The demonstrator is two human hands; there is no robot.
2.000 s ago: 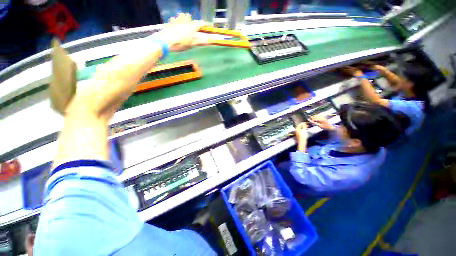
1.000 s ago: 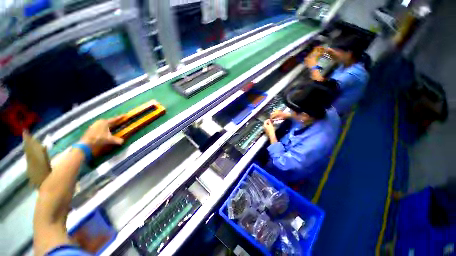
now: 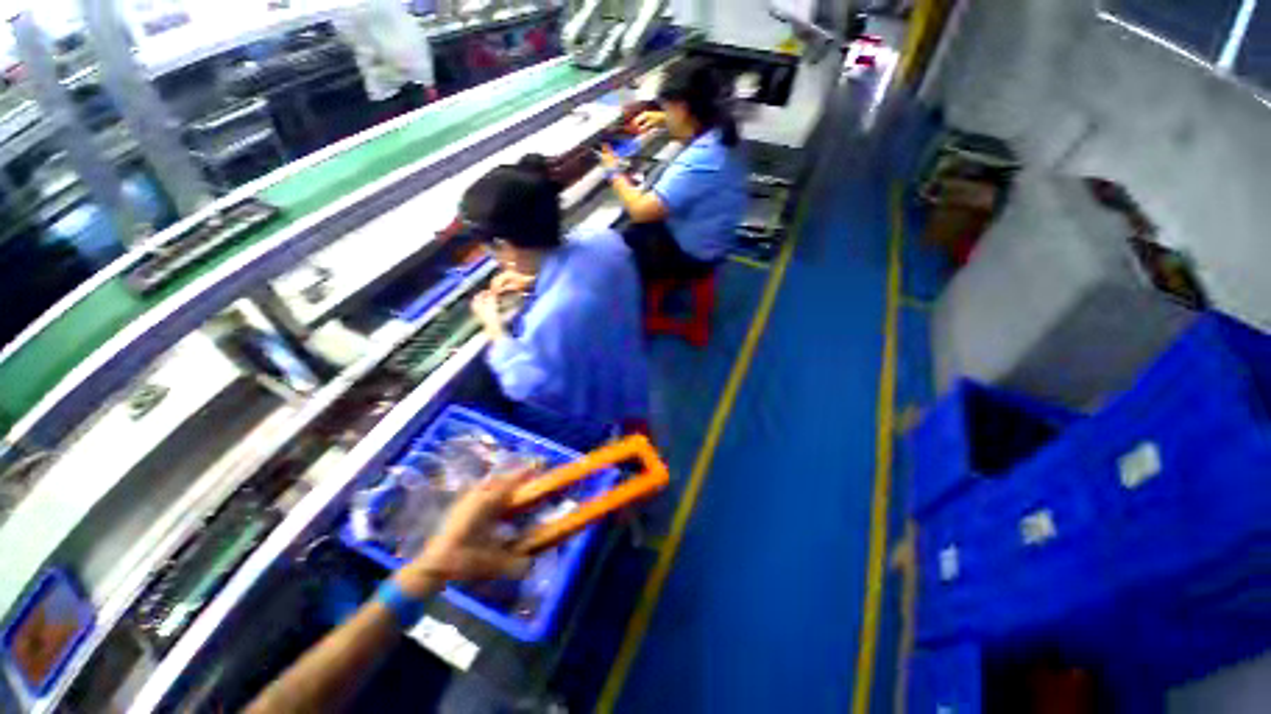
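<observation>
My left hand (image 3: pixel 481 533), with a blue wristband, reaches in from the bottom edge, left of centre. It is closed on one end of an orange frame (image 3: pixel 647 481). The frame is long and narrow with an open slot, and its free end points right. It is held over the right part of a blue tote (image 3: pixel 519 618) of clear plastic bags. The hand hides part of the bags and the frame's near end. My right hand is out of the picture.
A green belt (image 3: pixel 321 188) carries a black pallet (image 3: pixel 202 244). Two seated people in blue shirts work along the bench beyond the tote. A blue bin (image 3: pixel 50 635) is at lower left. Large blue boxes (image 3: pixel 1080 537) stand across the aisle at right.
The view has swung right, towards the aisle. My left hand has taken the orange frame off the green belt and brought it over the blue tote.
</observation>
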